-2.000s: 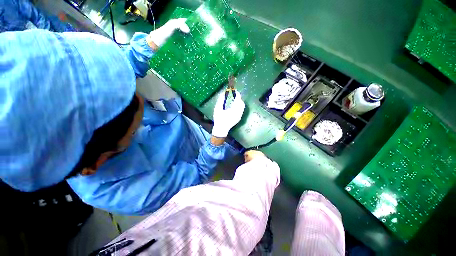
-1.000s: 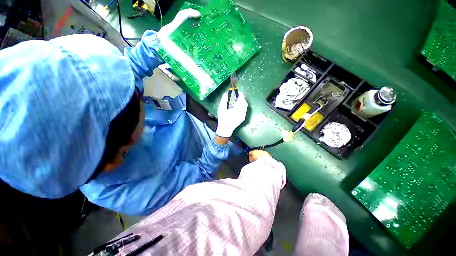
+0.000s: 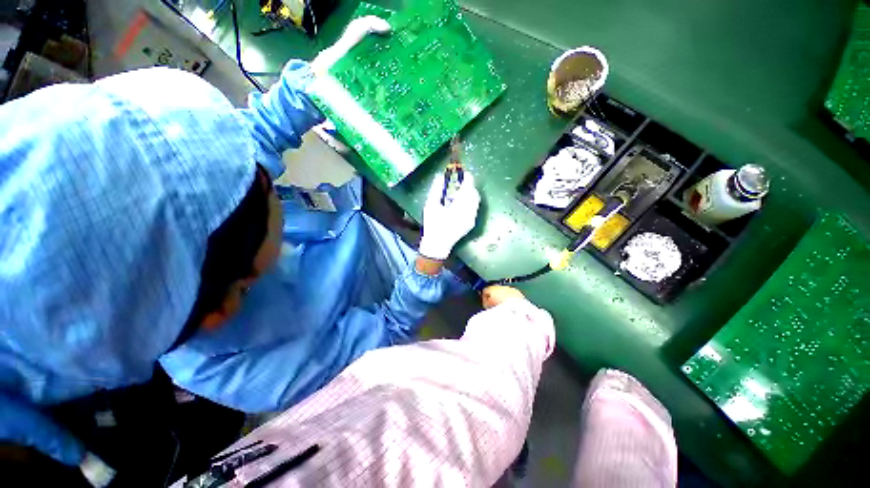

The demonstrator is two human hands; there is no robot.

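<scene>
My left hand [image 3: 501,294] is small and partly hidden by its pink sleeve. It rests at the bench edge beside the black cord [image 3: 532,277] of a soldering iron; its fingers are not clear. The iron's yellow grip [image 3: 561,260] lies over the mat and its metal end lies across the tray. My right hand is out of sight; only its pink sleeve [image 3: 625,434] shows at the bottom. A seated worker in blue holds a green circuit board [image 3: 415,91] tilted in one gloved hand and side cutters [image 3: 452,178] in the other.
A black compartment tray [image 3: 683,212] holds a yellow sponge [image 3: 597,222], a crumpled silvery heap, a white-silver round heap and a bottle [image 3: 727,194]. A round tub [image 3: 577,78] stands behind it. Another board [image 3: 797,343] lies at right. The worker's blue cap [image 3: 124,219] fills the left.
The worker's board has gone from flatter to more tilted. The view has shifted, so the tray and bench things sit further right. My left hand stays by the cord.
</scene>
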